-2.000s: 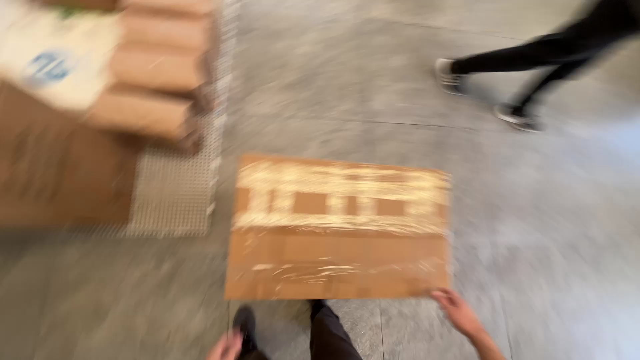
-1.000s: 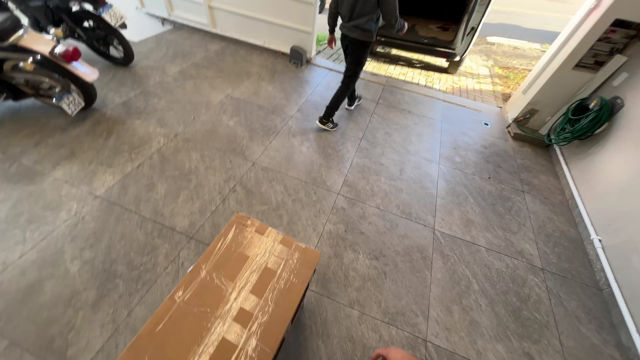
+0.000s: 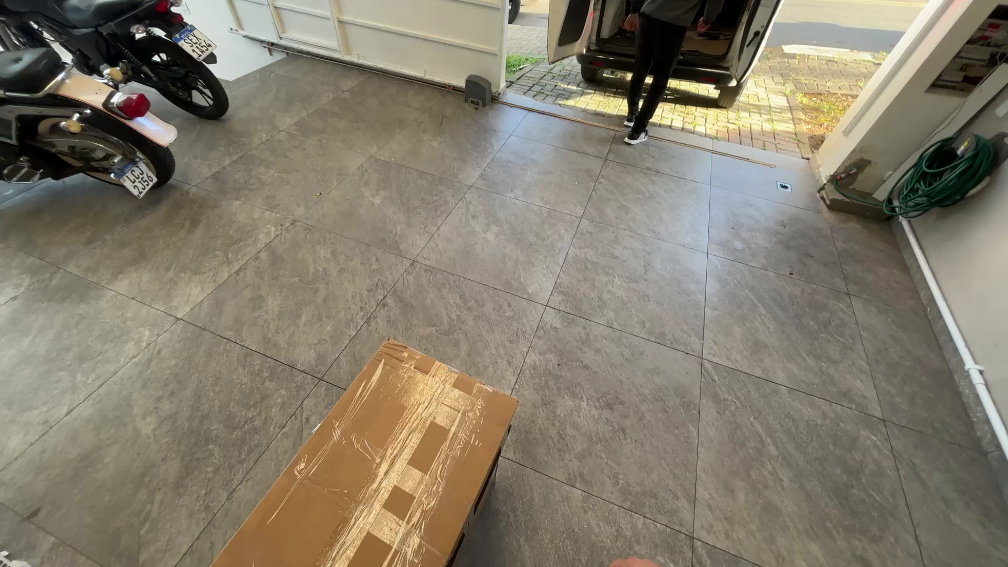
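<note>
A long cardboard box (image 3: 378, 472) with strips of clear tape along its top fills the lower middle of the head view, its near end cut off by the bottom edge. Just right of the box, at the bottom edge, only a small rounded bit of my right hand (image 3: 635, 562) shows. Whether that hand touches the box is hidden below the frame, and its fingers cannot be made out. My left hand is out of the frame.
Two motorcycles (image 3: 87, 126) stand at the upper left. A person (image 3: 660, 63) in dark clothes is at the garage threshold, facing a van (image 3: 728, 71) with open rear doors. A coiled green hose (image 3: 945, 177) hangs on the right wall. Grey floor tiles (image 3: 630, 354) lie between.
The view has swung up towards the garage opening. Since one second ago, the person in dark clothes has walked farther off, to the threshold by the van.
</note>
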